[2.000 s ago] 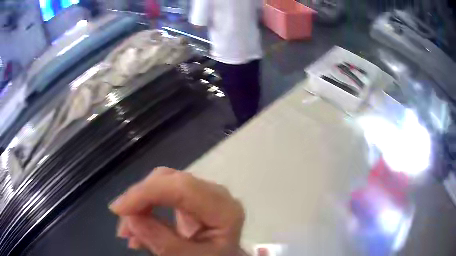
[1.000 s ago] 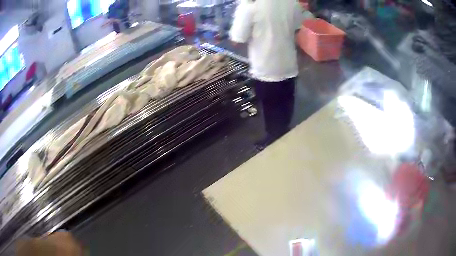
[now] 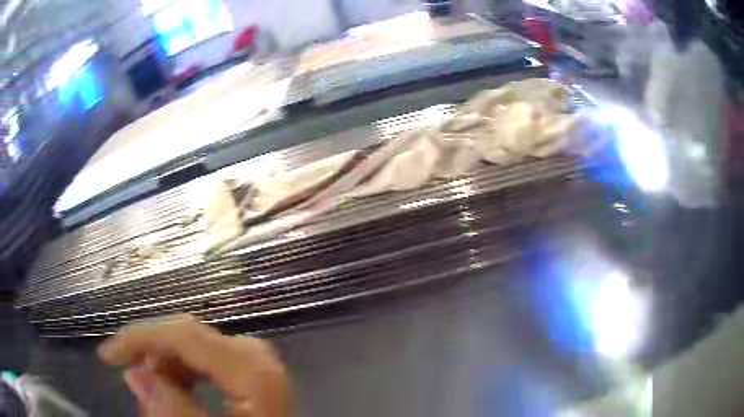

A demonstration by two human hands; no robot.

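Note:
My right hand [image 3: 204,366] is blurred at the bottom left, its lower part cut off by the edge. Its fingers are loosely curled and point left, with a small dark gap between them. I see nothing held in it, though its inner side is partly hidden. My left hand is not in view. Beyond the hand, crumpled beige garments [image 3: 424,159] lie along a slatted metal rack [image 3: 351,285].
Long flat tables with pale tops [image 3: 188,134] stand behind the rack. Dark grey floor [image 3: 391,358] lies in front of it. A pale surface [image 3: 701,379] shows at the bottom right corner. Bright glare and blur cover the right side.
The view has swung left; the person, the orange-red crate and most of the beige worktable have left the picture. My right hand, barely showing one second ago, is higher in view.

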